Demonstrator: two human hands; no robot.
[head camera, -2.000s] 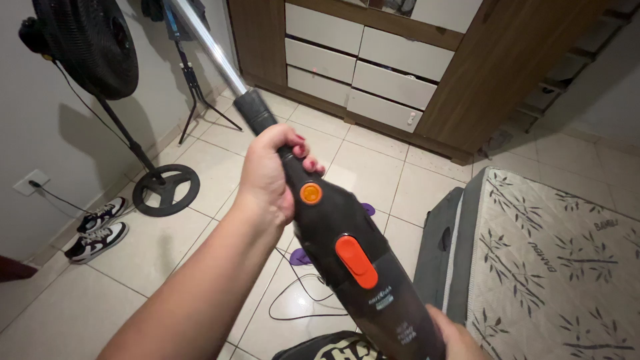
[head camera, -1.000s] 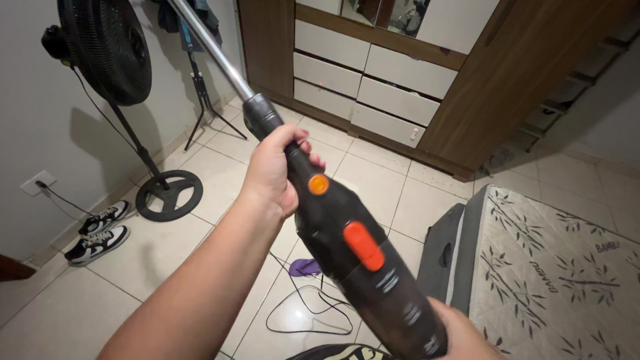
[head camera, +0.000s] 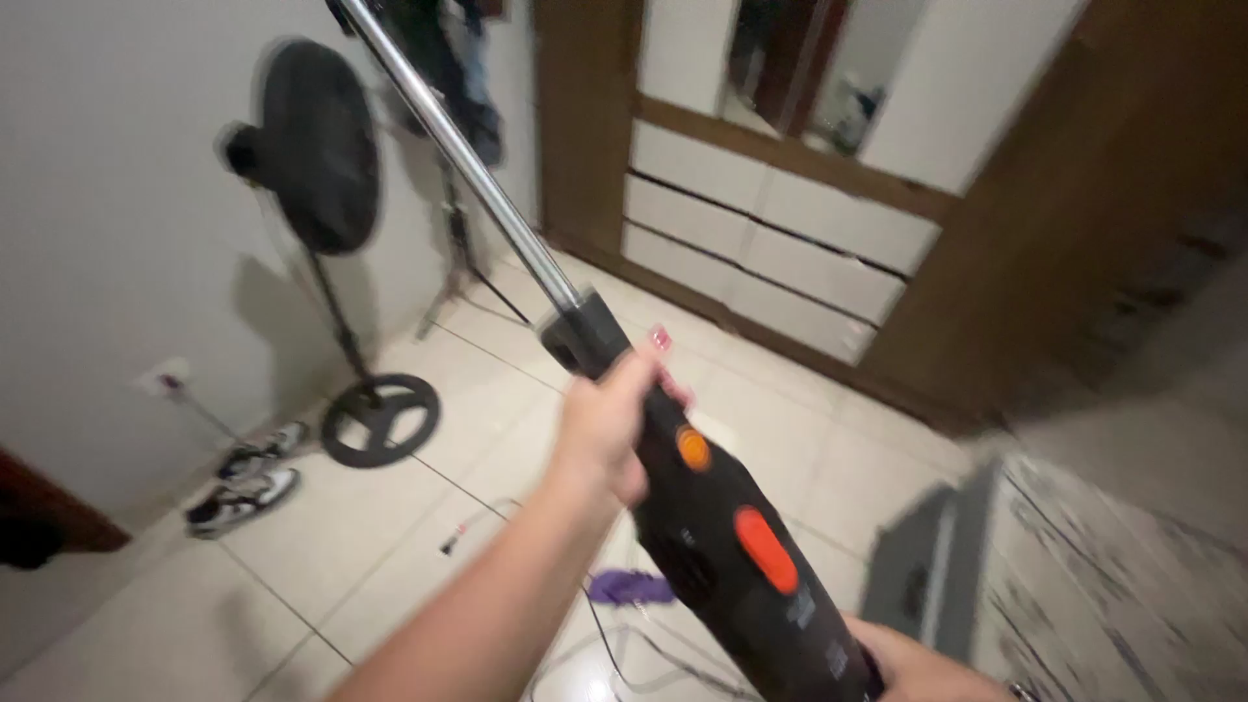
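A black stick vacuum cleaner (head camera: 721, 546) with orange buttons runs diagonally across the middle of the view, its metal tube (head camera: 468, 166) slanting to the upper left. My left hand (head camera: 619, 419) is wrapped around the black neck just below the tube joint. At the lower right my right hand (head camera: 916, 663) holds the rear end of the body, partly cut off by the frame's bottom edge. The head end of the tube is out of view.
A black pedestal fan (head camera: 322, 146) and sneakers (head camera: 244, 497) stand along the left wall. A dresser-wardrobe (head camera: 770, 224) is ahead. A patterned mattress (head camera: 1102, 585) lies at right. A purple item (head camera: 632, 587) and a dark cord (head camera: 609, 653) lie on the tiles.
The view has shifted, now showing more of the wardrobe's mirror. Both hands remain on the vacuum cleaner.
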